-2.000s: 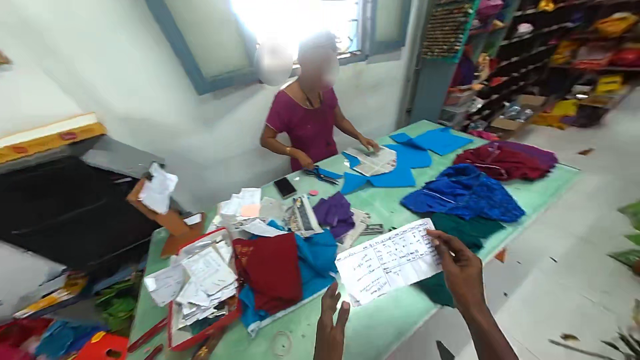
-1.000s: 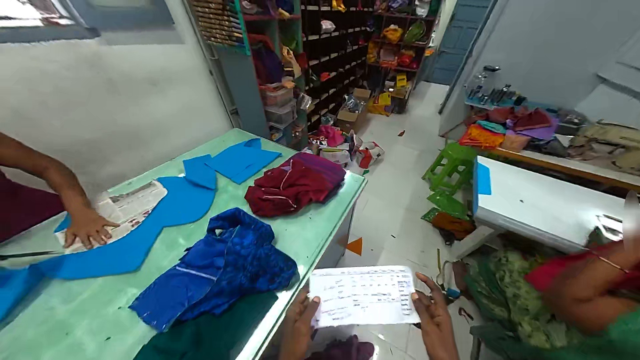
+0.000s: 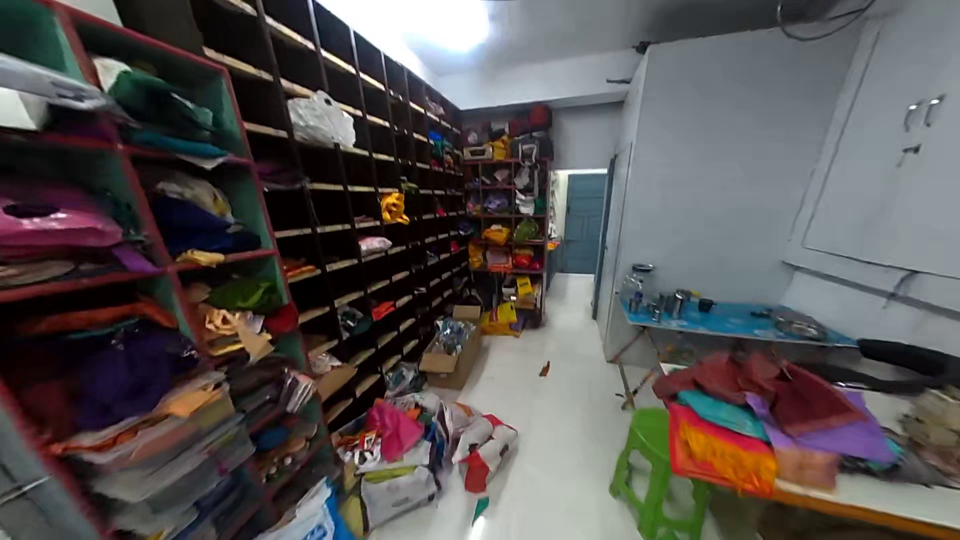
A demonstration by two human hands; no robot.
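Neither my left hand nor my right hand shows in the head view now, and the written paper sheet is out of view too. Ahead, tall dark wooden pigeonhole shelves (image 3: 367,210) run along the left, with a white plastic bag (image 3: 321,120) and a yellow cloth (image 3: 394,208) in them. Nearer on the left, a red-edged shelf unit (image 3: 169,270) is filled with folded fabrics. Folded cloths, among them a maroon one (image 3: 757,382), lie on a table at the right.
Stuffed bags (image 3: 397,495) and an open cardboard box (image 3: 450,360) stand on the floor at the left. A green plastic stool (image 3: 652,457) stands at the right. A blue-topped counter (image 3: 720,319) holds metal vessels. Beyond the white floor is a blue door (image 3: 583,225).
The view has swung far to the right and up, away from the green table. Both my hands and the paper sheet they held a second ago have left the view.
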